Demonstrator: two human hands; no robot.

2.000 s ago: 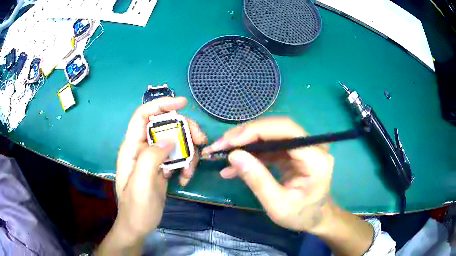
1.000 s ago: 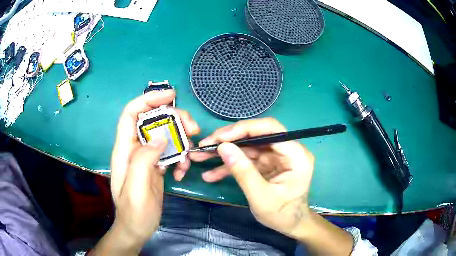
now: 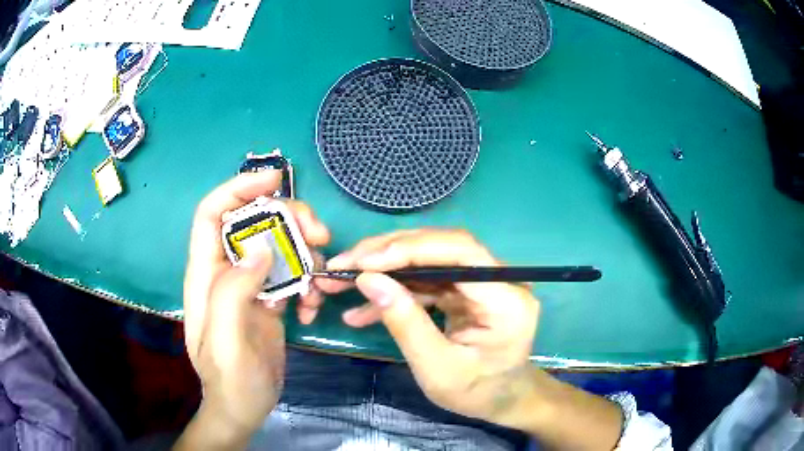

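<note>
My left hand [image 3: 231, 308] holds a small watch case [image 3: 304, 255] with a pale rim, its open side up. A silver-grey battery with yellow edging [image 3: 280, 257] shows inside, partly under my thumb. My right hand [image 3: 458, 326] grips slim dark tweezers [image 3: 529, 274] like a pen. Their metal tip is at the lower right edge of the case; whether it touches is hard to tell. Another dark watch piece with a pale rim [image 3: 280, 167] shows just beyond my left fingers, partly hidden.
A round black screw tray [image 3: 398, 134] lies beyond my hands, with a deeper one [image 3: 482, 35] behind it. A black electric screwdriver [image 3: 663, 231] lies at right. Watch modules [image 3: 123, 130], a loose battery [image 3: 107, 181] and a perforated white sheet [image 3: 231, 24] are at left.
The case and both hands have shifted slightly left. The case has tilted, and the tweezers have swung and now lie nearly level with their tip at the case's edge.
</note>
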